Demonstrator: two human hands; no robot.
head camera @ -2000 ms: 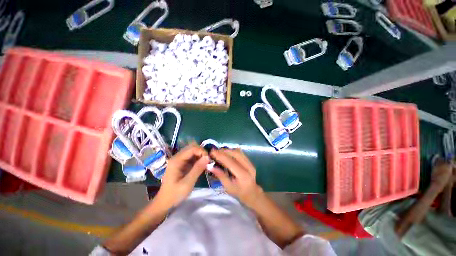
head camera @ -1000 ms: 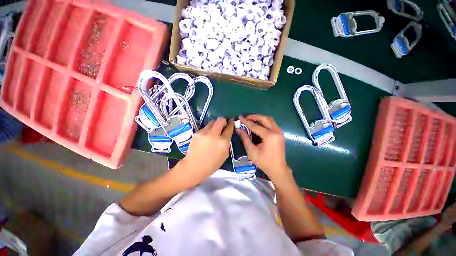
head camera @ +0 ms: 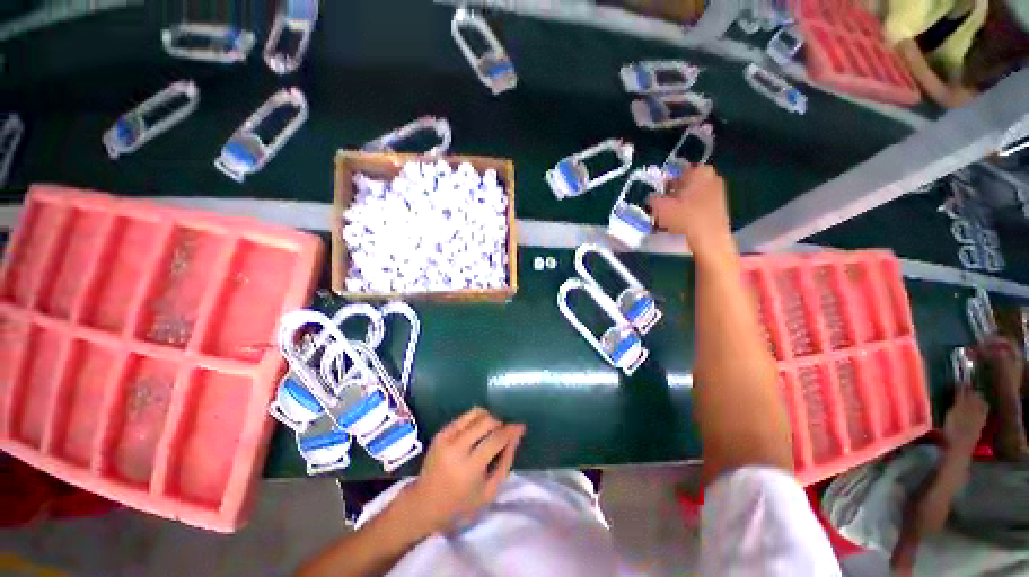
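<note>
My right hand point(head camera: 693, 211) is stretched out over the rail at the dark-green belt. Its fingertips are on the side of a white looped frame point(head camera: 634, 210) with a blue band. My left hand point(head camera: 468, 456) is at the near edge of the green surface, fingers loosely curled and apart, with nothing visible in it. A pile of looped frames point(head camera: 361, 408) overlaps beside the left tray. Two more frames point(head camera: 619, 345) lie right of centre. An open cardboard box point(head camera: 427, 296) full of small white fittings point(head camera: 427, 228) stands beyond my left hand.
A salmon-pink compartment tray point(head camera: 199, 349) is at left and another point(head camera: 841, 353) at right, partly behind my right forearm. Two small white rings point(head camera: 545, 263) lie by the box. Scattered frames lie on the belt past the pale rail point(head camera: 553, 232). Other people's arms show at right.
My hands were together at the near edge over a frame and a small white piece. My right hand has moved forward and right to the belt with a frame; my left hand stays near the edge.
</note>
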